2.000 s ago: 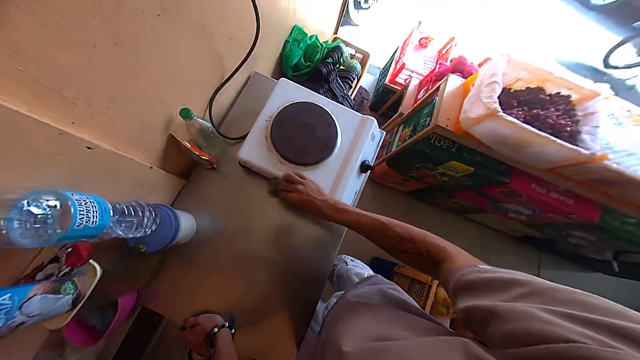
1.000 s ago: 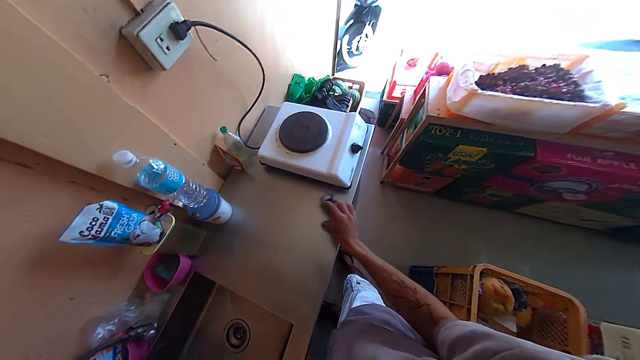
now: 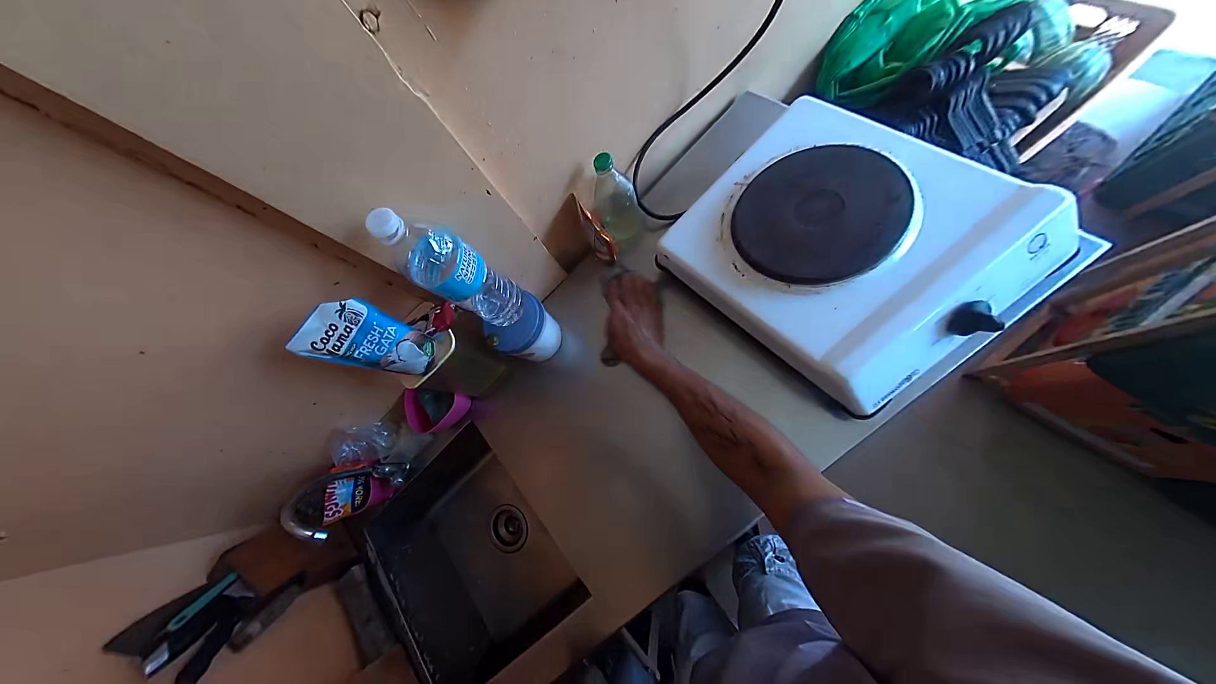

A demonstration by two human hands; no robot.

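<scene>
My right hand [image 3: 635, 313] presses a small dark cloth or sponge, mostly hidden under the fingers, on the steel countertop [image 3: 627, 456]. It is between the white single-burner electric hot plate [image 3: 750, 285] on the right and a blue-and-white container [image 3: 527, 332] on the left. Just beyond the fingers, a small bottle with a green cap [image 3: 616, 204] stands against the wall beside an orange-brown packet [image 3: 597, 237]. My left hand is out of view.
A clear plastic water bottle [image 3: 456, 266], a coconut-milk pouch [image 3: 356, 337] and a pink cup [image 3: 437, 408] line the wall. A sink [image 3: 475, 551] is at lower left, with knives [image 3: 195, 617] beyond. Green and black plastic bags [image 3: 893, 57] lie behind the hot plate.
My right hand has moved from the counter's front edge below the hot plate to the counter's wall side. My left hand, visible two seconds ago, is out of view. The view has shifted.
</scene>
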